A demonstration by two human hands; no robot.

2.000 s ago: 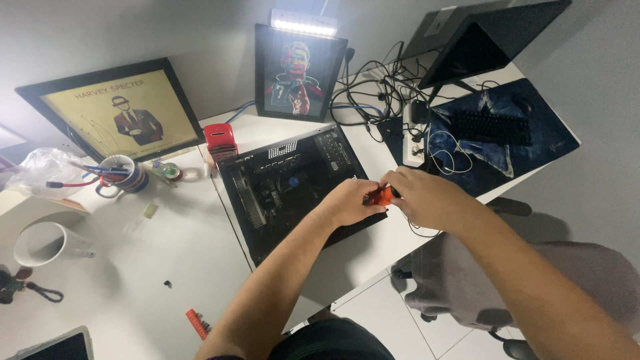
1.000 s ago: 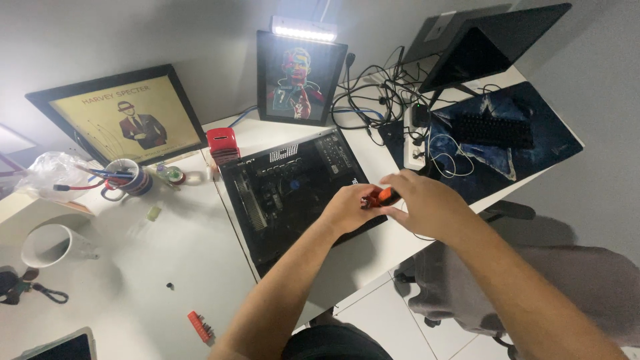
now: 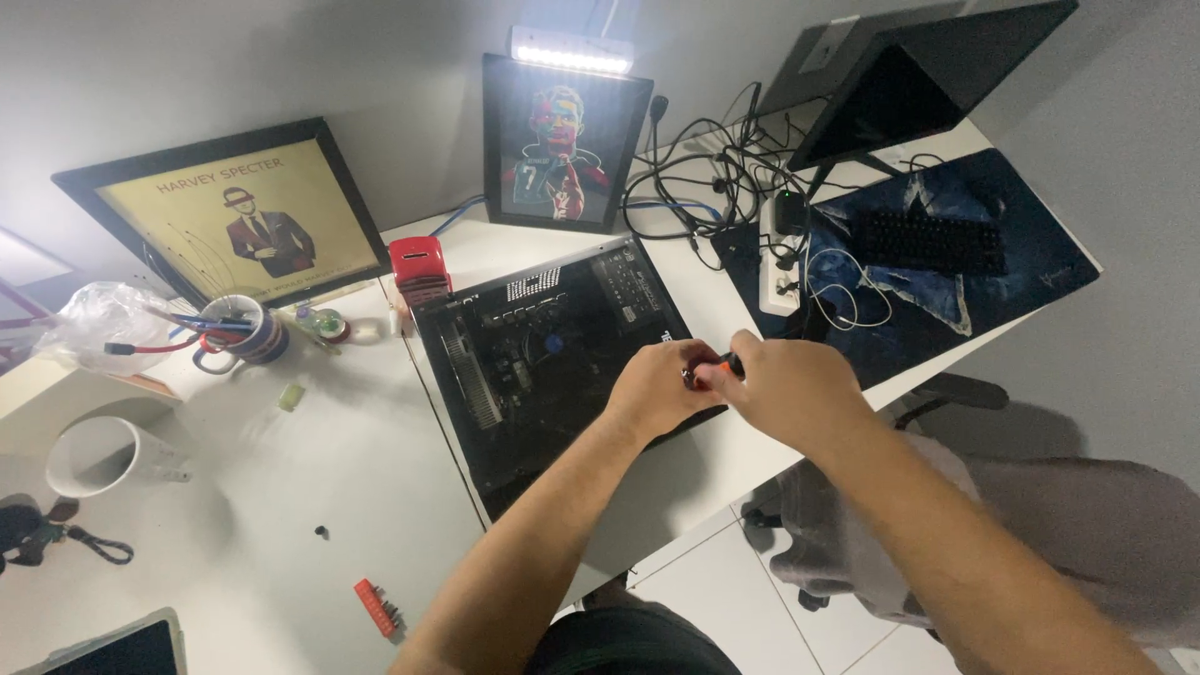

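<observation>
A black computer case with a see-through side panel (image 3: 562,356) lies on the white desk. Above its right edge my right hand (image 3: 792,389) is closed around an orange and black hand tool (image 3: 730,366), likely a screwdriver, mostly covered by the fingers. My left hand (image 3: 666,384) meets it at the case's edge, its fingers at a small dark part of the tool; what exactly they pinch cannot be told. A red bit holder (image 3: 377,607) with several bits lies on the desk to the left, and a small black piece (image 3: 322,532) rests near it.
A white power strip (image 3: 780,262) with tangled cables (image 3: 698,178) lies behind my hands. Keyboard (image 3: 931,241), monitor (image 3: 928,84) and dark desk mat are at the right. A red box (image 3: 419,267), two picture frames, a cup of pens (image 3: 246,337) and a white mug (image 3: 103,459) stand left and behind.
My right hand's fingers have shifted and turned around the orange and black tool, which shows less now. My left hand stays at the edge of the case.
</observation>
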